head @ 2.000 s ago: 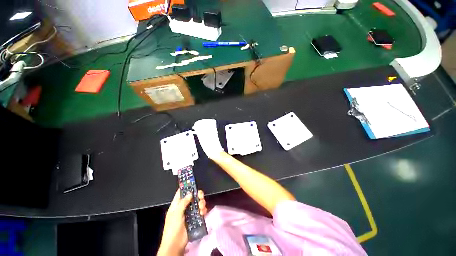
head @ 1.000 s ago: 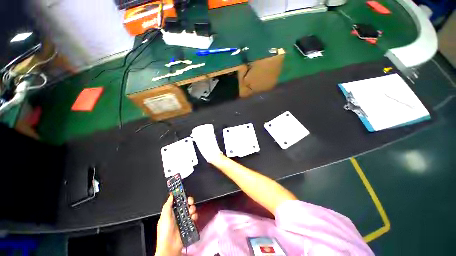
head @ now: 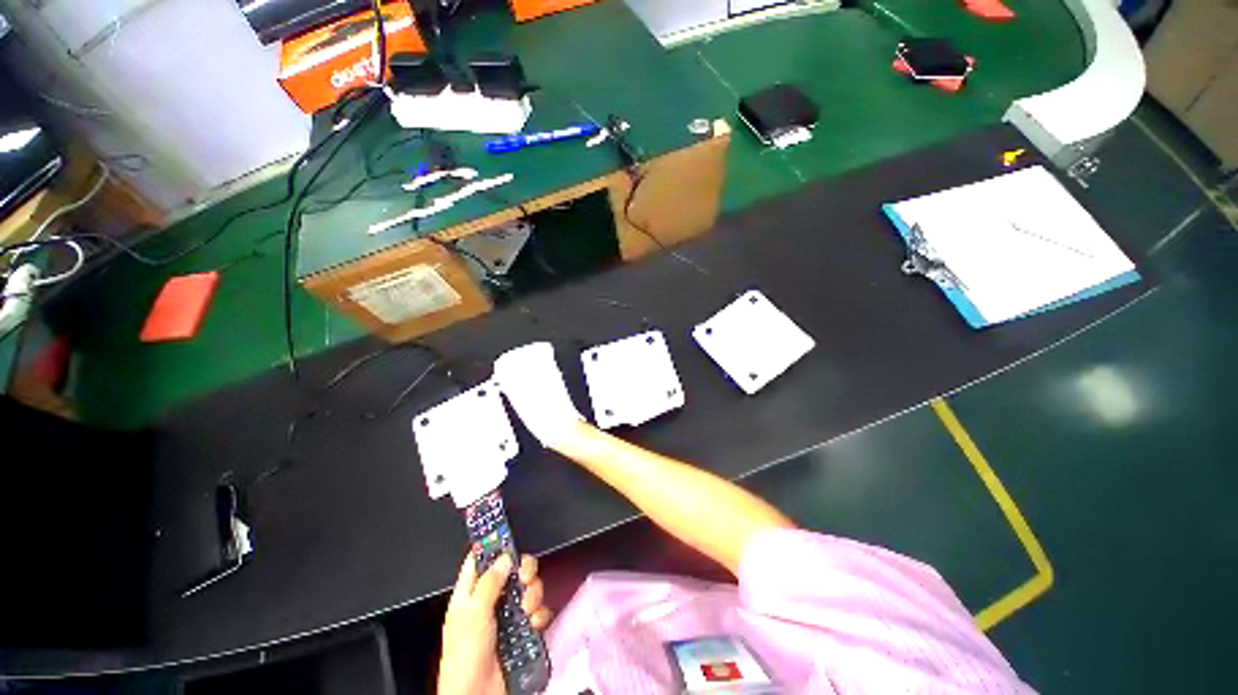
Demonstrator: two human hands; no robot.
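My left hand point(head: 478, 622), bare, holds a long black remote control point(head: 509, 597), its top end at the near edge of the left white square unit point(head: 464, 437). My right hand point(head: 539, 394), in a white glove, lies at the right edge of that unit. Its fingers blend with the white, so its grip cannot be told. A second white unit point(head: 633, 379) lies just right of the glove and a third point(head: 754, 341), turned at an angle, farther right. Dark round spots show near their corners.
A blue clipboard point(head: 1011, 247) with white paper lies at the right. A black device point(head: 231, 534) is at the left end. Behind stand a wooden rear bench point(head: 676, 197), a power strip point(head: 462, 109), a blue pen point(head: 543, 139) and an orange carton point(head: 353, 57). Thin cables run behind the left unit.
The view has shifted, so the bench things sit farther left. The remote's top end has moved slightly against the left unit's near edge. My gloved right hand stays beside the same unit.
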